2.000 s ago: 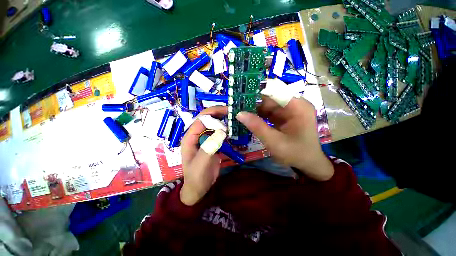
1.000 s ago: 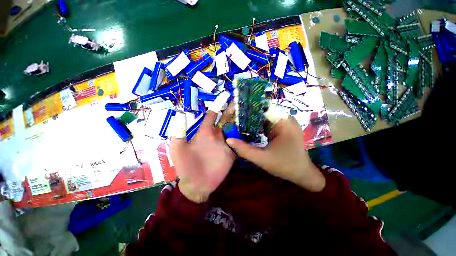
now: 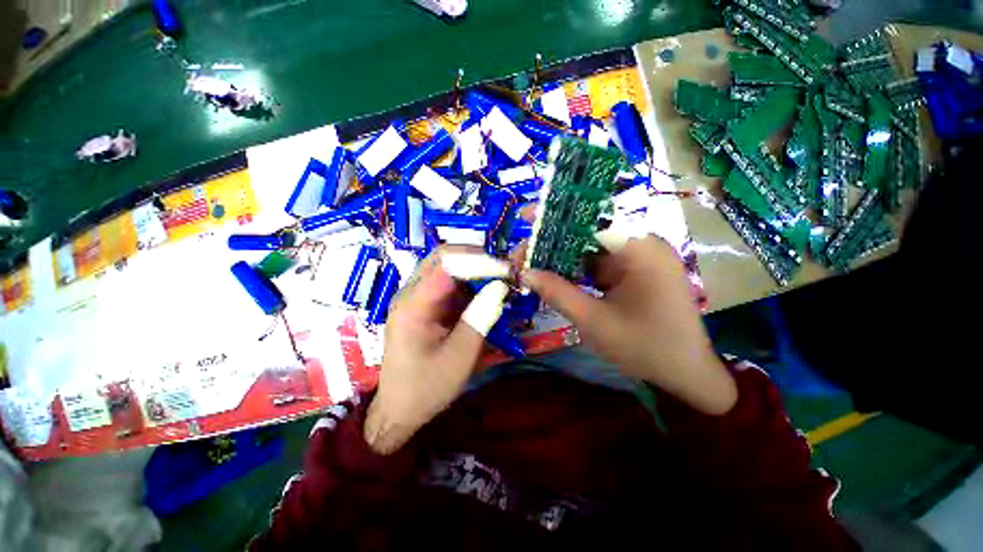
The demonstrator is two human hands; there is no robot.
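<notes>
My right hand (image 3: 636, 307) holds a green PCB panel (image 3: 571, 205) with rows of pale components, upright and tilted a little to the right. My left hand (image 3: 437, 334), with white finger cots on thumb and index finger, pinches at the panel's lower left corner, where the fingertips of both hands meet. What lies between the fingertips is too small to tell. A blue battery cell (image 3: 504, 343) shows below my fingers; whether my left hand holds it I cannot tell. More blue cells (image 3: 417, 154) with white labels and thin leads lie heaped behind my hands.
Green PCB panels (image 3: 760, 162) are piled on the brown bench (image 3: 698, 232) at the right. Pale pink toy car parts (image 3: 108, 146) lie on the green belt (image 3: 313, 65) at the back left. Printed card (image 3: 140, 356) covers the left bench. Dark clothing of a person is at the right edge.
The panel has swung from upright to a rightward tilt. My left hand opened, then closed back at the panel's lower corner. The toy parts on the belt have moved right.
</notes>
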